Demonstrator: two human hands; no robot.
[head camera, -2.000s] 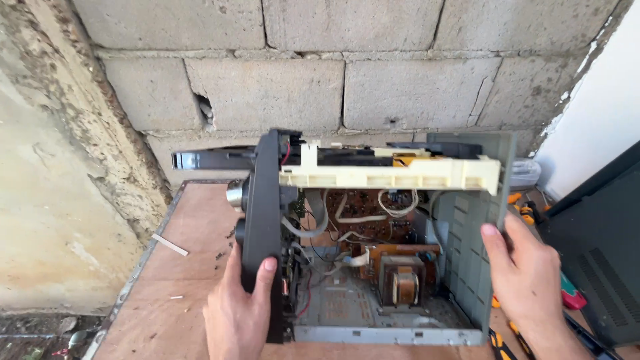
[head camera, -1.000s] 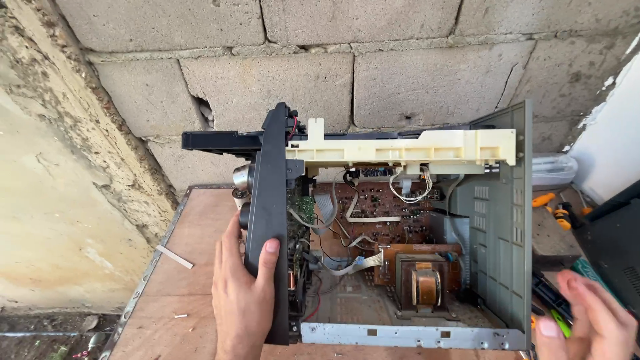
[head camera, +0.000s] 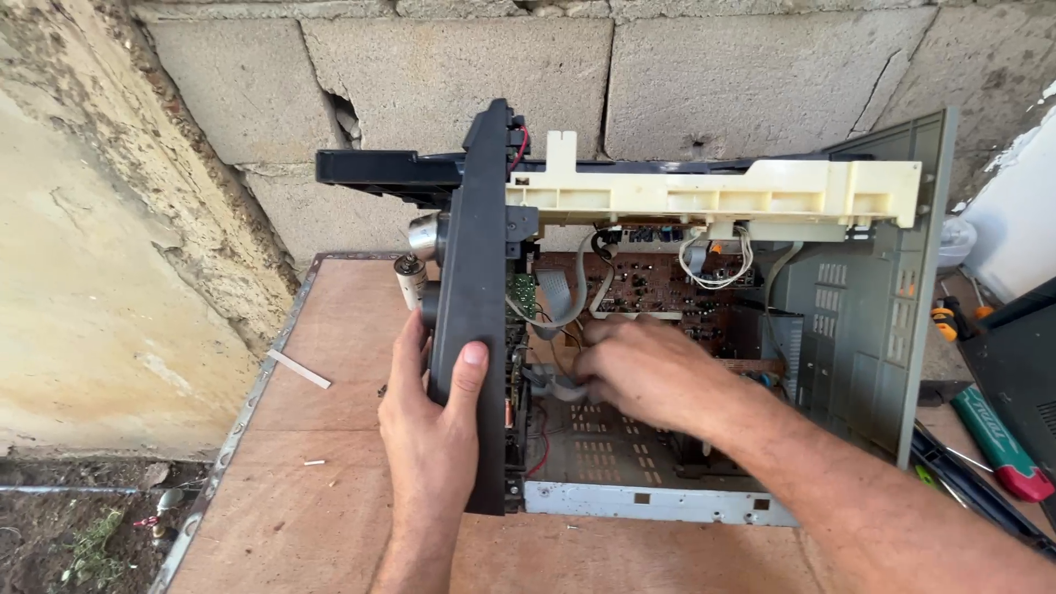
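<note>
An opened audio unit's metal chassis (head camera: 660, 502) rests on its side on a wooden table. My left hand (head camera: 433, 412) grips the black plastic front panel (head camera: 478, 305), thumb on its near face and fingers around the knob side. Inside the chassis, my right hand (head camera: 635, 371) has its fingers bent at the grey ribbon cable (head camera: 553, 384); whether they pinch it is hidden. Behind that hand lies a brown circuit board (head camera: 652, 276) with white wires (head camera: 718, 280). A cream plastic frame (head camera: 709, 194) spans the top, and a grey vented panel (head camera: 874, 289) stands at the right. My right forearm covers the transformer area.
A metal-edged wooden table (head camera: 330, 511) carries a pale strip (head camera: 299, 369) and a cylindrical capacitor (head camera: 409, 280) beside the knobs. At the right lie a green and red tool (head camera: 1002, 445), orange-handled tools (head camera: 945, 322) and a dark casing (head camera: 1019, 371). A block wall (head camera: 454, 82) stands behind.
My right hand has moved from the grey panel, out past the tools at the right, and then into the chassis. My left hand stays on the front panel.
</note>
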